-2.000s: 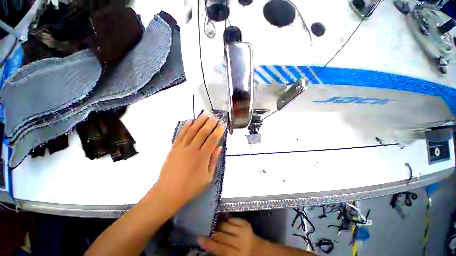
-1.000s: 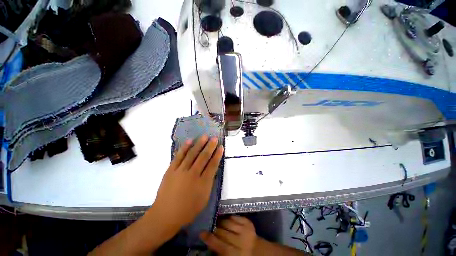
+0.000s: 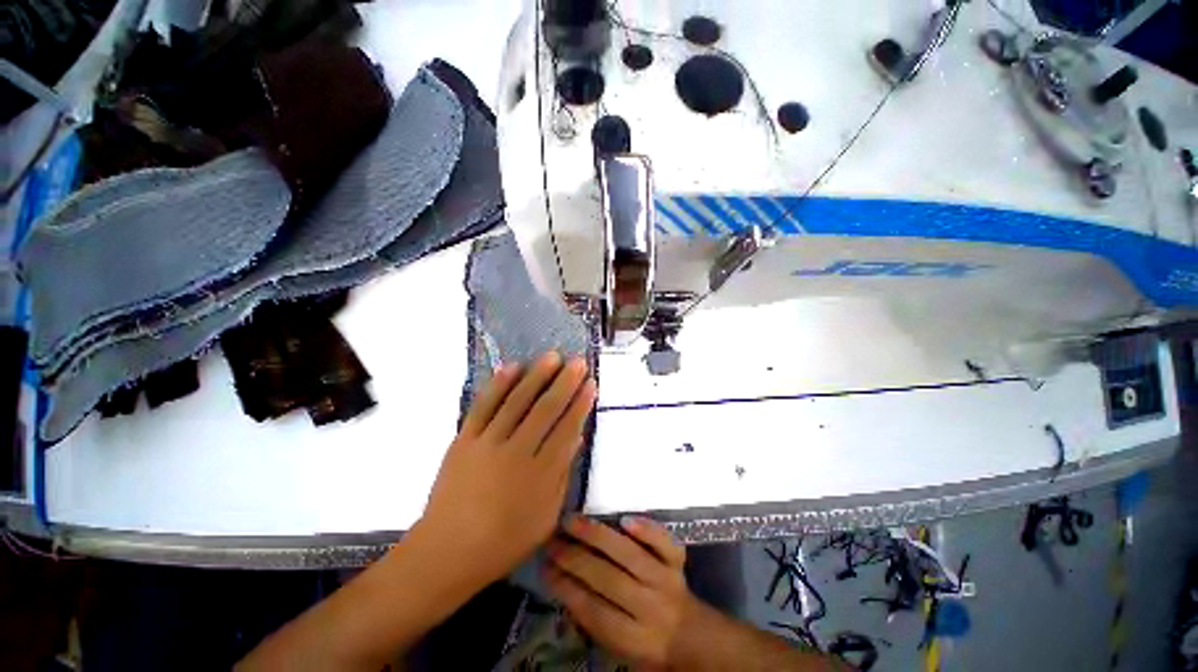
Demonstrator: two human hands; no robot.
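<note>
A grey-blue curved band piece (image 3: 506, 295) lies on the sewing machine bed, its right edge at the presser foot and needle area, which the shiny guard (image 3: 628, 250) partly hides. Its far end reaches past the foot to the left of the machine head. My left hand (image 3: 515, 440) lies flat on the piece, fingers slightly apart, pressing it just in front of the foot. My right hand (image 3: 624, 578) holds the near part of the piece at the table's front edge, thumb and fingers partly closed on it. The cloth below is mostly hidden by my hands.
Stacked grey cut panels (image 3: 158, 250) lie at left with dark brown cloth (image 3: 322, 112) on and behind them. Dark checked strips (image 3: 300, 368) stick out below the stack. The white machine head (image 3: 841, 145) spans the right. Dark thread scraps (image 3: 854, 578) lie on the floor at right.
The band piece has moved away from me past the foot, so more of its far end shows. My left hand has slid back from the foot. My right hand has come up to the table edge.
</note>
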